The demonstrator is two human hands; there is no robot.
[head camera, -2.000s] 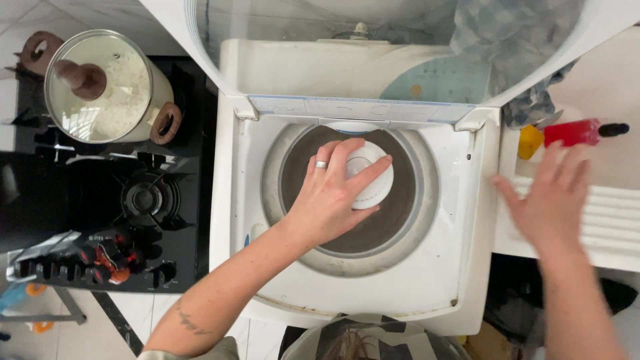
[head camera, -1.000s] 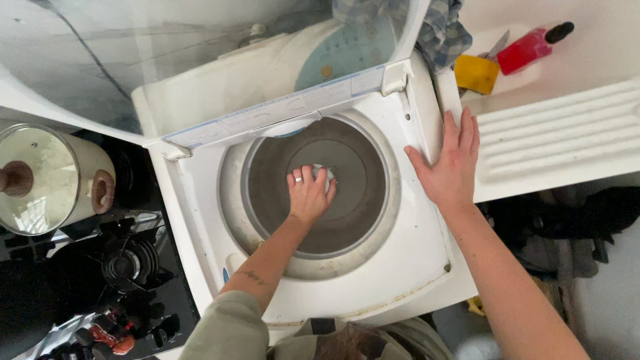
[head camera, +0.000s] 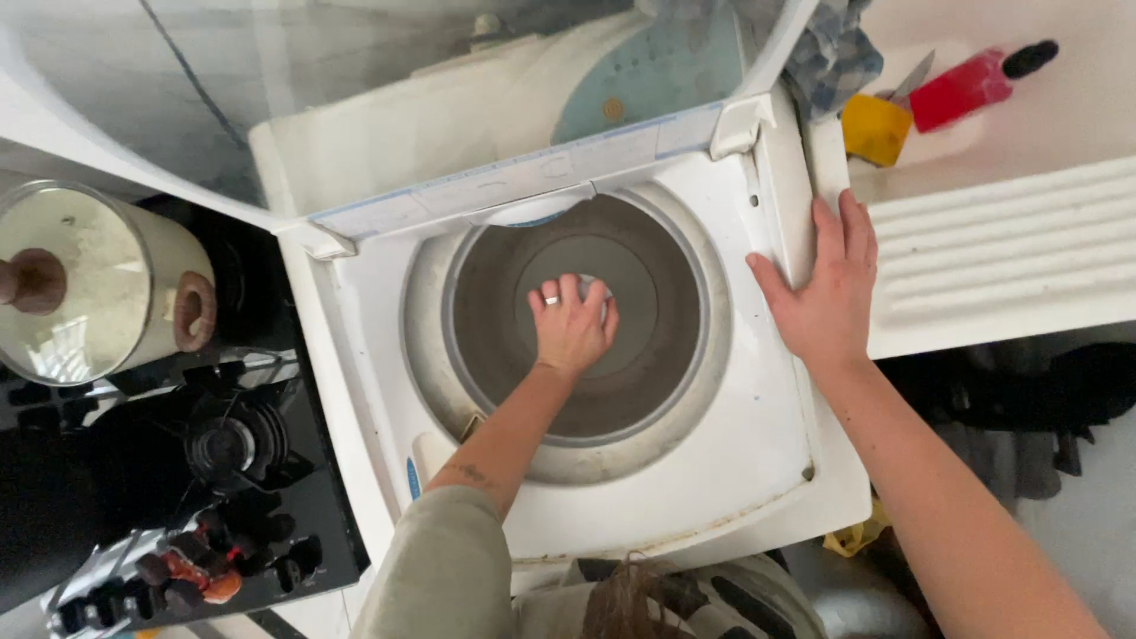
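A top-loading washing machine stands in front of me with its see-through lid raised. My left hand, a ring on one finger, reaches down into the round tub. Its fingers are curled over a small white round piece near the tub's middle, mostly hidden under the hand. My right hand lies with fingers spread on the machine's right edge, where it meets the ribbed sink board, and holds nothing.
On the left is a black gas stove bearing a lidded pot. A white sink with a ribbed drainboard adjoins on the right, holding a yellow sponge and a red bottle. A checked cloth hangs at the machine's back right corner.
My left hand, holding the white round piece at the tub's opening two seconds ago, has gone down into the tub. My right hand has settled on the machine's right edge. The view has turned.
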